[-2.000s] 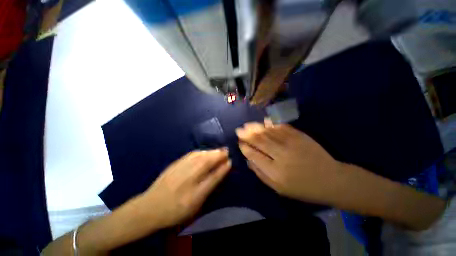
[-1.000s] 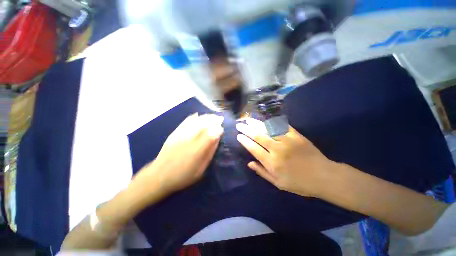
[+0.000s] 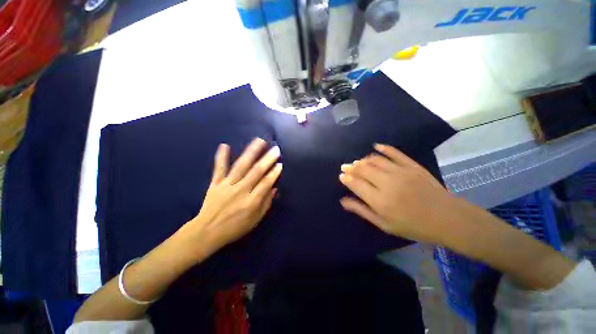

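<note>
A dark navy garment panel [image 3: 307, 196] lies flat under the head of the white and blue sewing machine [image 3: 287, 52]. The lit presser foot area [image 3: 301, 117] is over the panel's upper middle. My left hand [image 3: 238, 192] lies flat on the panel, left of and below the needle, fingers spread. My right hand [image 3: 395, 192] rests on the panel to the right, fingers slightly bent. Neither hand visibly grips anything. The small dark piece cannot be made out.
Another long dark cloth [image 3: 49, 169] lies at the left table edge. A red plastic container [image 3: 29, 39] is at the upper left. A dark phone-like rectangle [image 3: 565, 111] lies right, above the printed ruler [image 3: 490, 167]. A blue basket [image 3: 532, 215] is below the table.
The panel has shifted and turned, with a straight edge now at left and a corner at right. My left hand has moved down and left, away from the needle, and its fingers have spread.
</note>
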